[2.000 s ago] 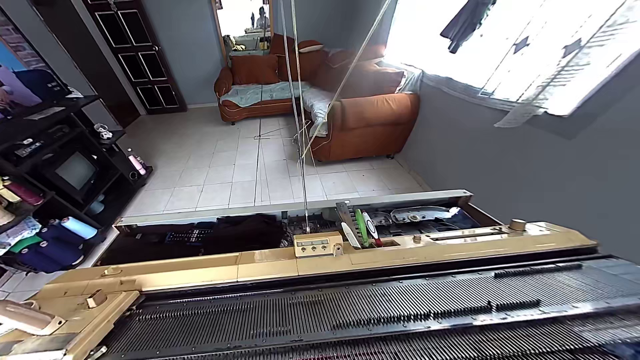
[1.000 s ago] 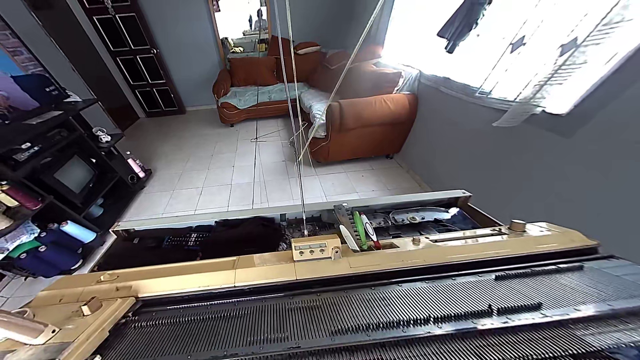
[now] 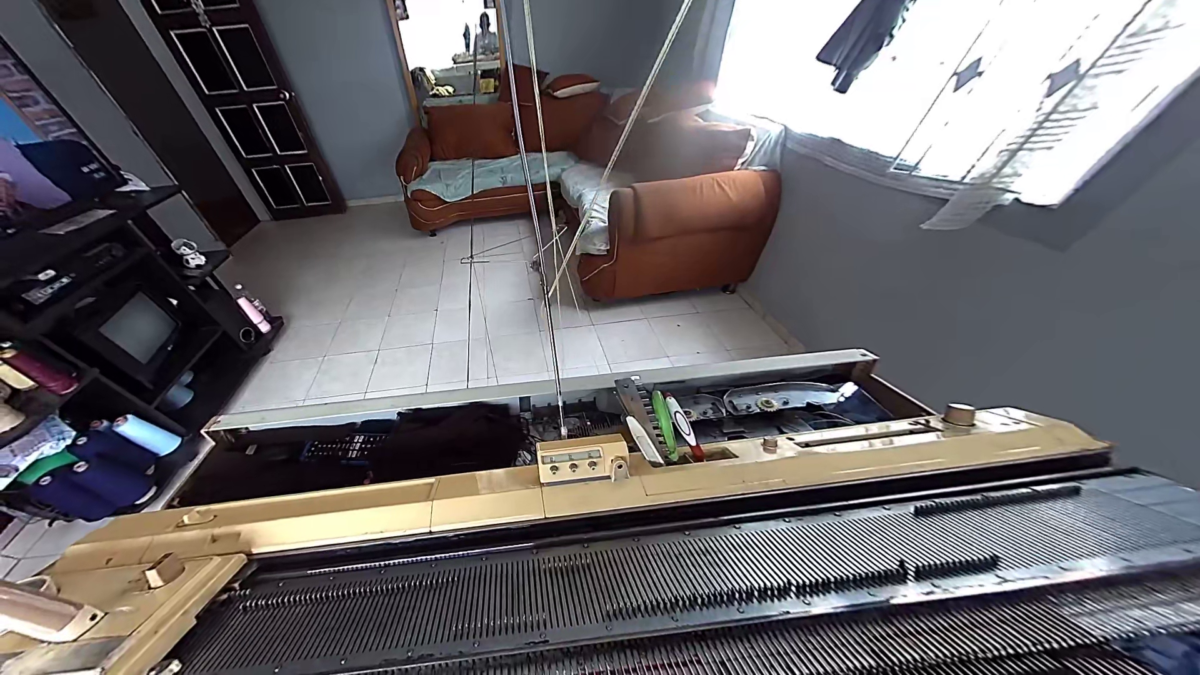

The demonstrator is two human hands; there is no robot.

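Neither of my hands is in the head view. A flatbed knitting machine with a beige casing [image 3: 469, 511] spans the lower half, its metal needle bed [image 3: 525, 600] running from left to right. Some needles stand forward of the others at the right. The knitting carriage [image 3: 131, 609] sits at the far left end, partly cut off by the edge. At the middle of the casing is a small row counter [image 3: 574, 462] with dials. Behind it, a green-handled tool [image 3: 665, 424] and a white one [image 3: 682, 422] lean among other tools. Yarn strands [image 3: 544, 234] rise above the machine.
Behind the machine a long open tray [image 3: 872, 361] holds dark cloth [image 3: 459, 441] and metal parts. Black shelves [image 3: 169, 281] at the left carry a small television [image 3: 139, 324] and yarn cones [image 3: 94, 483]. An orange sofa [image 3: 694, 225] stands across the tiled floor, near a bright curtained window [image 3: 937, 84].
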